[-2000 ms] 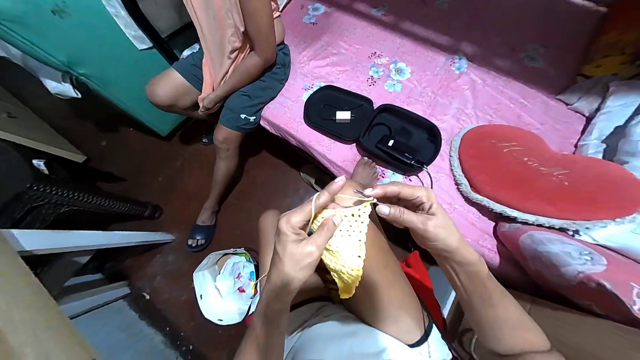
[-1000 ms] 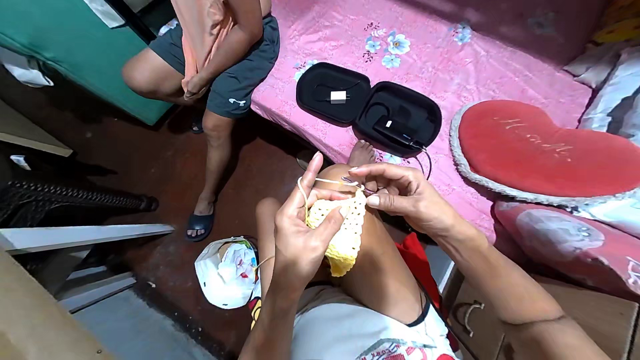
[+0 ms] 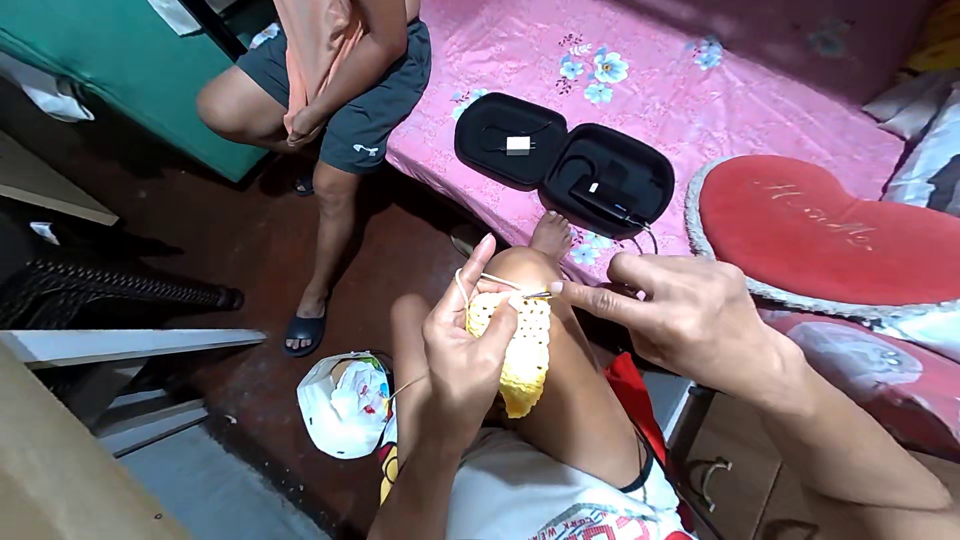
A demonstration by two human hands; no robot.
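Observation:
A strip of yellow crochet work [image 3: 525,352] hangs over the lap, its top edge pinched between the thumb and fingers of my left hand [image 3: 469,337]. Pale yarn [image 3: 461,289] loops round the raised index finger of that hand and runs across to the work. My right hand [image 3: 667,315] grips a thin metal crochet hook [image 3: 536,295], whose end lies at the top edge of the piece. Its index fingertip touches or nearly touches the hook beside the stitches. The hook's handle is mostly hidden inside the right fingers.
An open black zip case [image 3: 607,180] with a white charger plug [image 3: 518,145] and cable lies on the pink bed cover [image 3: 645,105]. A red heart-shaped pillow [image 3: 817,232] is at the right. A person sits at upper left, foot in a slipper [image 3: 305,330] near a white bag [image 3: 341,409].
My right hand has turned, its index finger now extended along the hook. My left hand still holds the crochet piece with yarn round its fingers.

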